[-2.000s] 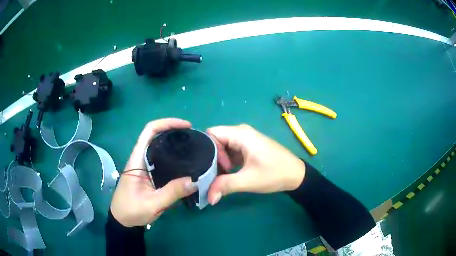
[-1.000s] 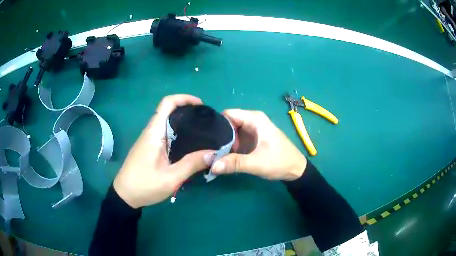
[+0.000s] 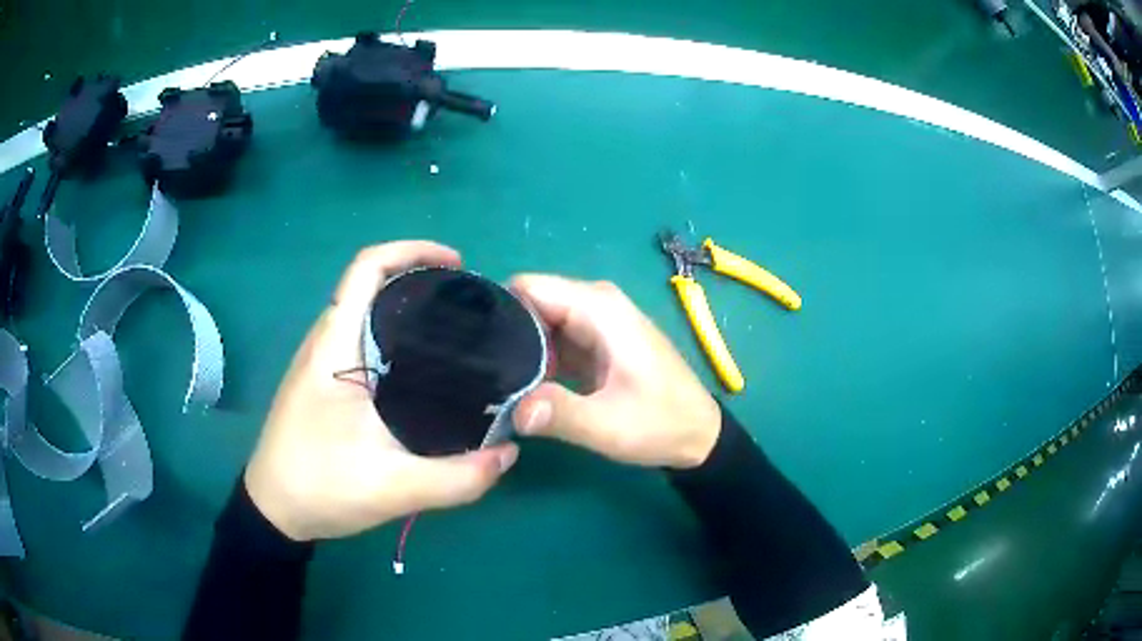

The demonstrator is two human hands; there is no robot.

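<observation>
A round black housing unit point(image 3: 453, 357) is between my two hands over the green bench, its dark flat face upward. A grey band point(image 3: 504, 420) lies around its side, mostly hidden by my fingers, with an end showing at the lower right. My left hand point(image 3: 357, 420) wraps the left side of the housing, its thumb along the near edge. My right hand point(image 3: 614, 376) grips the right side, its thumb on the band near that end. Thin red lead wires point(image 3: 405, 541) hang below my left hand, with a small white connector point(image 3: 398, 567) at the end.
Yellow-handled cutters point(image 3: 720, 307) lie open on the bench to the right. Several black housings point(image 3: 376, 90) stand along the white rail point(image 3: 701, 63) at the back left. Loose curled grey bands point(image 3: 119, 432) lie at the left. Yellow-black tape point(image 3: 952, 516) marks the near right edge.
My left thumb has shifted down from the housing's top to its near edge. The band now sits closer around the housing, with less of its end sticking out. The camera view has also shifted.
</observation>
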